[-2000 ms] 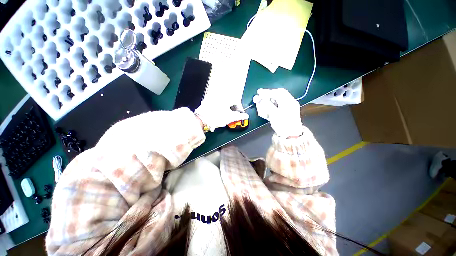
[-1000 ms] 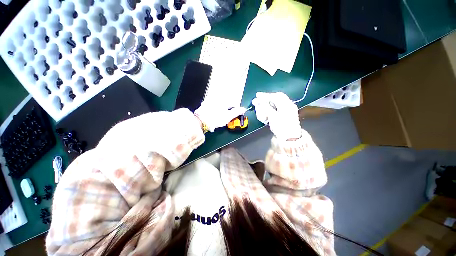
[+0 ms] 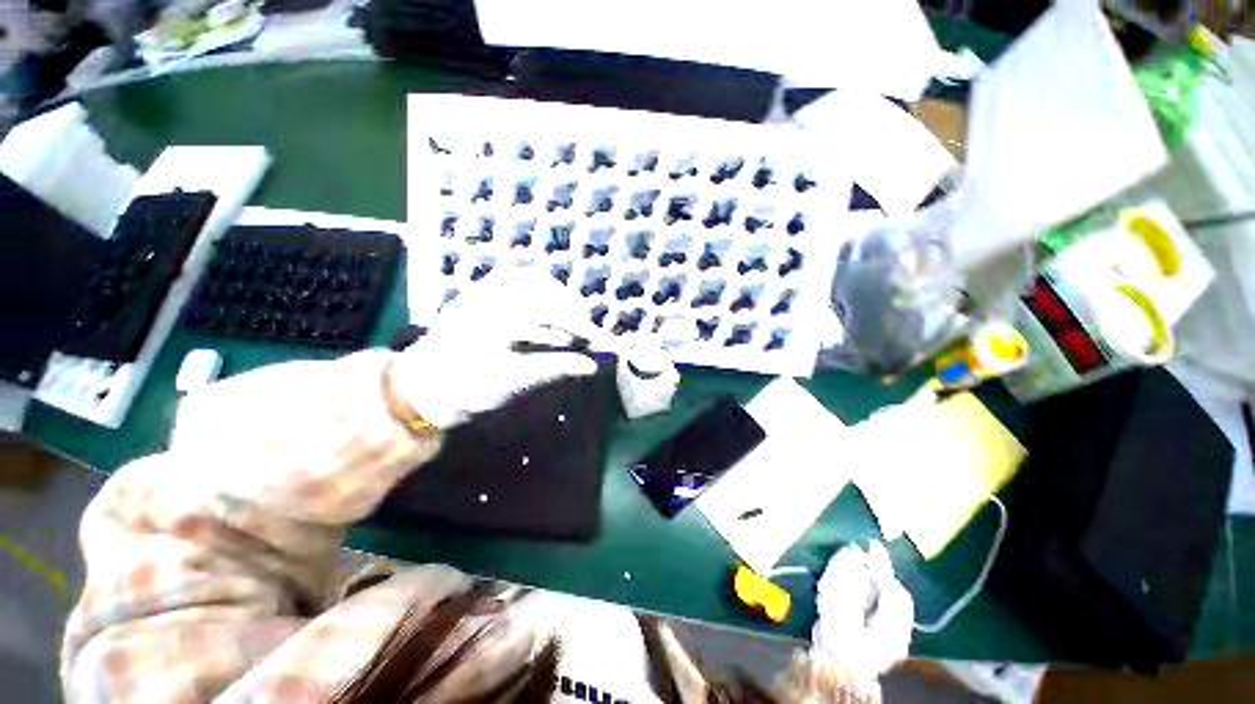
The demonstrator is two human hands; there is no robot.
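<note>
My left hand (image 3: pixel 502 344), in a white glove, is over the back left of the black foam pad (image 3: pixel 530 475), at the front edge of the white blister tray (image 3: pixel 619 121). A thin dark shape shows at its fingers; blur hides whether it is held. The tray's cavities hold small black pieces. My right hand (image 3: pixel 863 612), also gloved, is low at the bench's front edge, fingers curled; its grip is unclear. The yellow-orange tool (image 3: pixel 761 593) lies left of it, with a thin pale strand beside it. A small dark piece (image 3: pixel 750 514) lies on the paper sheet (image 3: pixel 801 454).
A pump bottle (image 3: pixel 647 381) stands behind the smartphone (image 3: pixel 698 454). Yellow sheets (image 3: pixel 970 461) and a white cord (image 3: pixel 984 578) are at right, beside a black stack (image 3: pixel 1135 509). A red-display instrument (image 3: pixel 1067 326) is behind. A black parts tray (image 3: pixel 293 282) and white case (image 3: pixel 200 369) are left.
The view has shifted and shows more of the bench's rear. My left hand has moved left, away from the tool and my right hand, to the pad and tray. The dark piece on the paper is now visible.
</note>
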